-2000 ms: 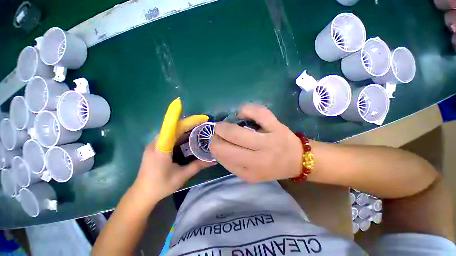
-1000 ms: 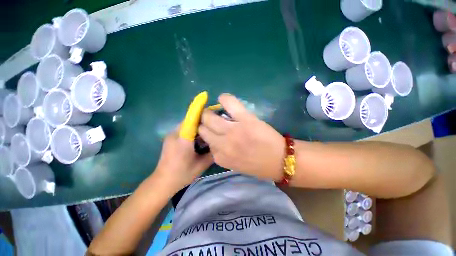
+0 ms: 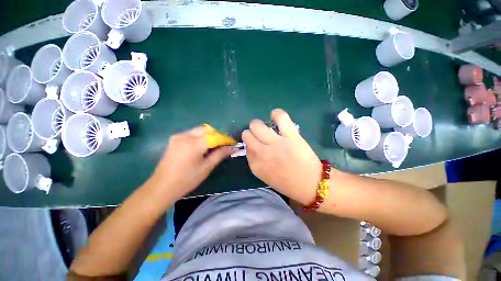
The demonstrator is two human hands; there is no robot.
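My left hand (image 3: 189, 156), with yellow finger cots, is closed at its fingertips on a small white part (image 3: 238, 149) in front of my body. My right hand (image 3: 280, 156), with a red bead bracelet, is curled at the other side of that part. The fingers of both hands hide most of it. Something small and shiny shows by my right fingertips, too blurred to name. White housings (image 3: 82, 93) lie on their sides in a cluster at the left of the green bench. A smaller group of white housings (image 3: 376, 89) lies at the right.
A white rail (image 3: 230, 22) runs along the bench's far side, with a dark-and-white round part (image 3: 400, 8) beyond it. Pink housings (image 3: 478, 94) cluster at far right. An open carton (image 3: 467, 219) stands at lower right, with white housings (image 3: 370, 249) in a row.
The view has tilted up and shifted, showing more rail and pink housings. The white housing seen earlier between my hands now shows only as a small white piece. My yellow-covered fingers now point rightward.
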